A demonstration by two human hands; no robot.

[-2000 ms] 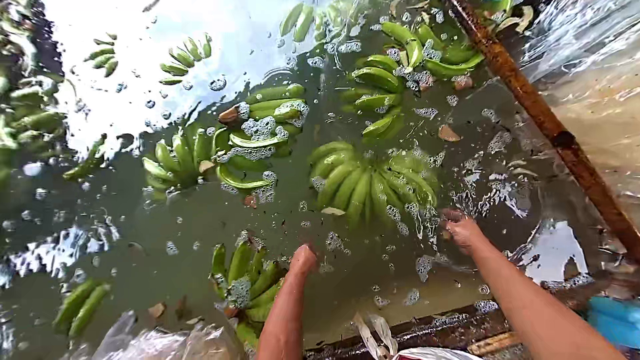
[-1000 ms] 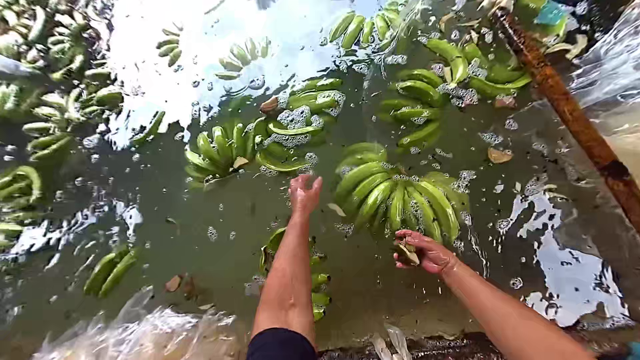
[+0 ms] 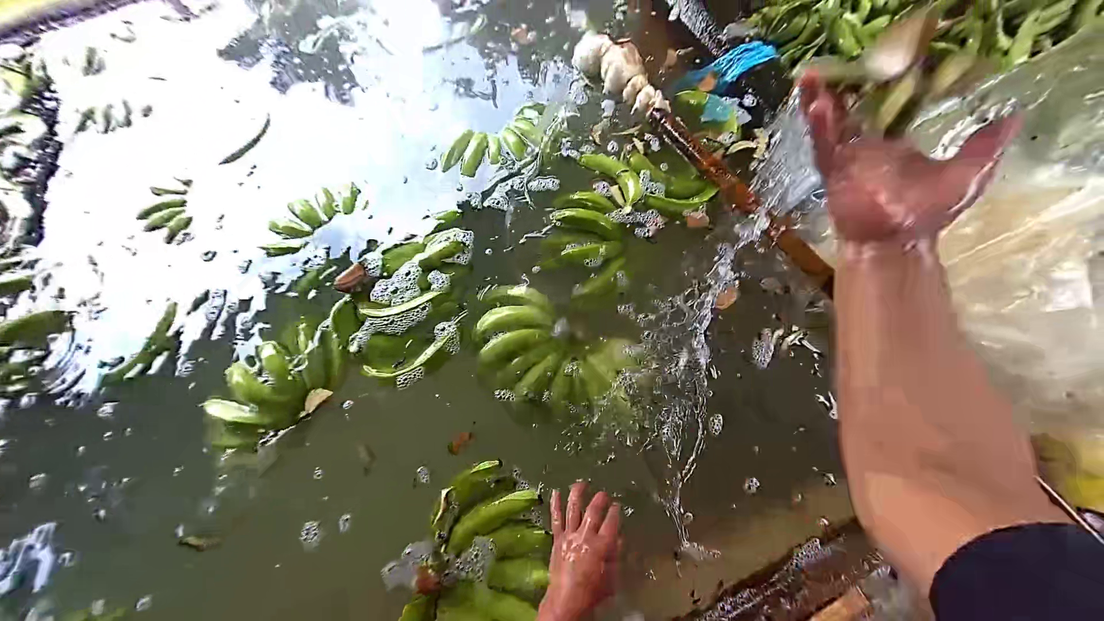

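My right hand (image 3: 893, 177) is raised over the plastic sheet at the upper right, fingers and thumb spread. Blurred green and brown plant scraps (image 3: 906, 78) are just beyond its fingertips, apart from the palm. Low in the middle, my left hand (image 3: 584, 548) is spread beside a hand of green bananas (image 3: 509, 539) in the water; whether it touches them I cannot tell. A large hand of green bananas (image 3: 543, 349) lies partly under water above it. Another hand of bananas (image 3: 272, 384) floats to the left, near a foam-covered one (image 3: 410, 302).
A rusty pole (image 3: 720, 177) with a cloth-wrapped end crosses the upper right. Beyond it are a clear plastic sheet (image 3: 1026, 233) and a pile of green scraps (image 3: 1026, 30). A wet ledge (image 3: 776, 573) runs along the bottom right. Several more banana hands float farther off.
My right hand, which held a scrap over the large banana hand one second ago, has swung up and right and let it go. My left hand has moved down beside the lower bananas.
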